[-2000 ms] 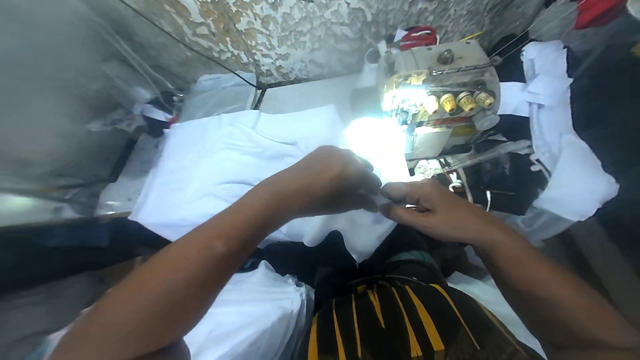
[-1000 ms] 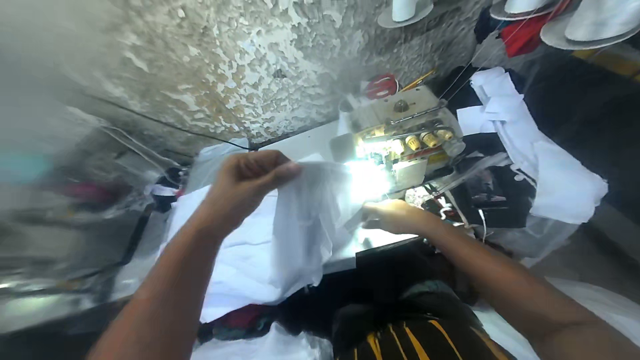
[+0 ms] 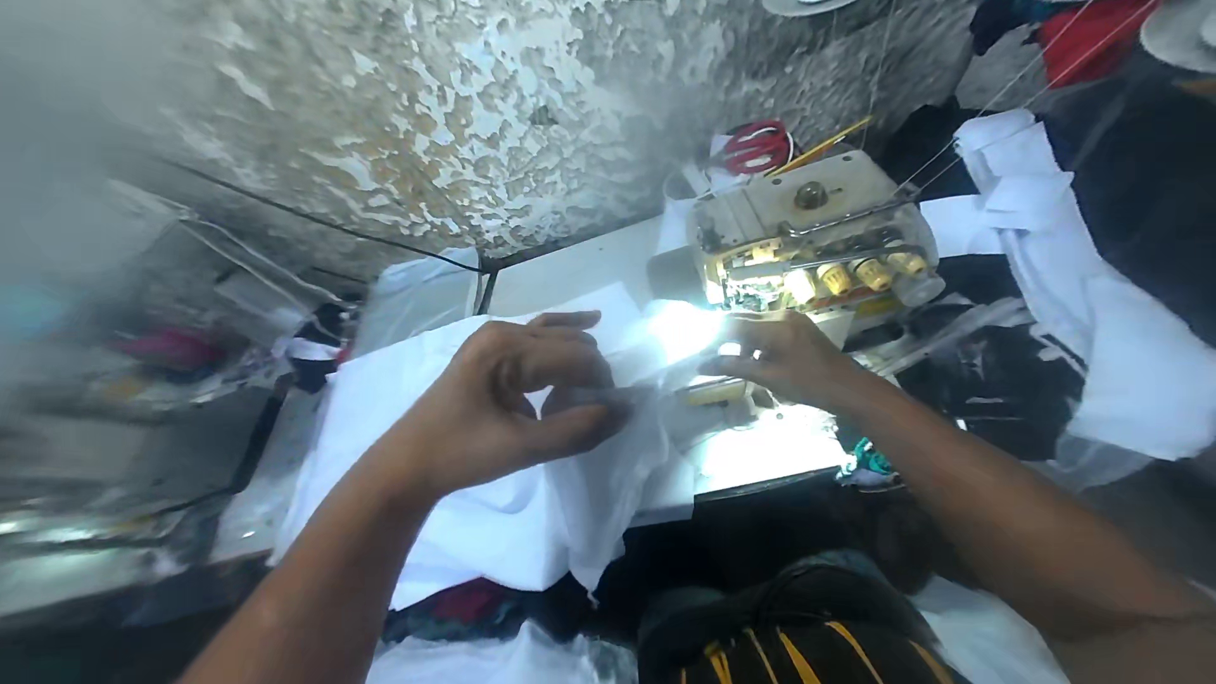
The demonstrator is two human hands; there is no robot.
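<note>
White fabric (image 3: 475, 513) lies over the table left of a sewing machine (image 3: 807, 228) with several yellow tension knobs. My left hand (image 3: 532, 389) pinches an upper edge of the fabric between thumb and fingers, and the cloth hangs in folds below it. Near the machine's needle area, my right hand (image 3: 774, 356) is at the right end of the same cloth; glare from a bright lamp (image 3: 684, 328) hides its fingertips in part, so its grip is unclear.
A peeling wall (image 3: 456, 114) stands behind the table. Red-handled scissors (image 3: 758, 147) lie behind the machine. White fabric strips (image 3: 1064, 256) hang at the right, and threads run down to the machine. More white cloth (image 3: 494, 660) is below the table edge.
My left hand has come down from its raised place, with the fabric still in it. My right hand has moved up closer to the machine's needle area. The view has shifted.
</note>
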